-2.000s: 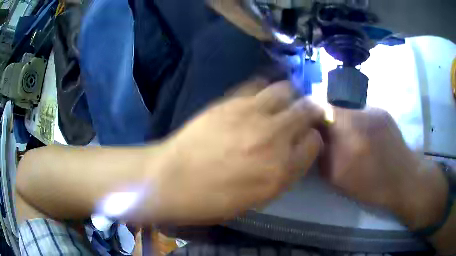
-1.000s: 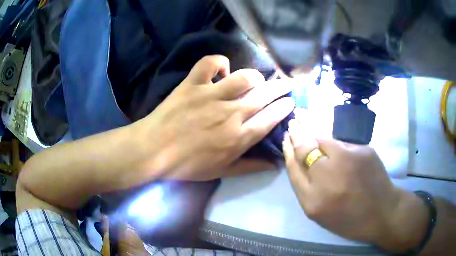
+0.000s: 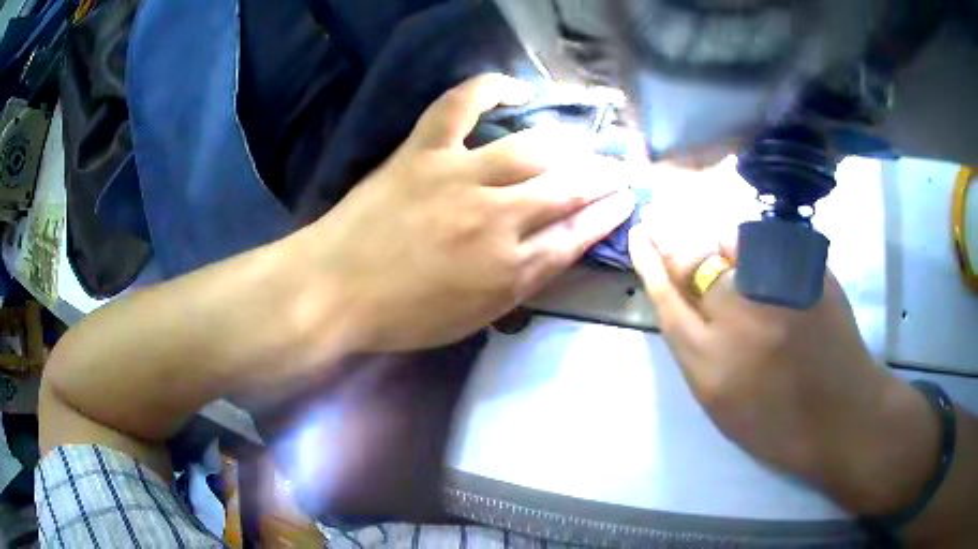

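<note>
A navy-black garment (image 3: 375,118) lies at the machine, with a mid-blue panel (image 3: 193,139) on its left side. My left hand (image 3: 461,225) lies on the cloth with fingers spread, fingertips pressing its edge near the needle area. My right hand (image 3: 751,354), with a gold ring, has its fingertips at the same cloth edge and pinches it. The needle and presser foot are lost in lamp glare. A dark ribbed tension knob (image 3: 782,261) hangs in front of my right hand. Dark brown cloth (image 3: 397,429) hangs over the table's front edge.
The machine head (image 3: 686,64) fills the top right. The white table has a grey measuring-scale edge (image 3: 643,520) at the front. A yellow loop (image 3: 964,225) lies at the far right. A pale round-vented unit (image 3: 19,156) stands at the far left.
My hands have gone from blurred and close together to steady at the cloth edge. Since the second frame, my right hand has moved slightly right, and more of the table and a metal plate edge shows.
</note>
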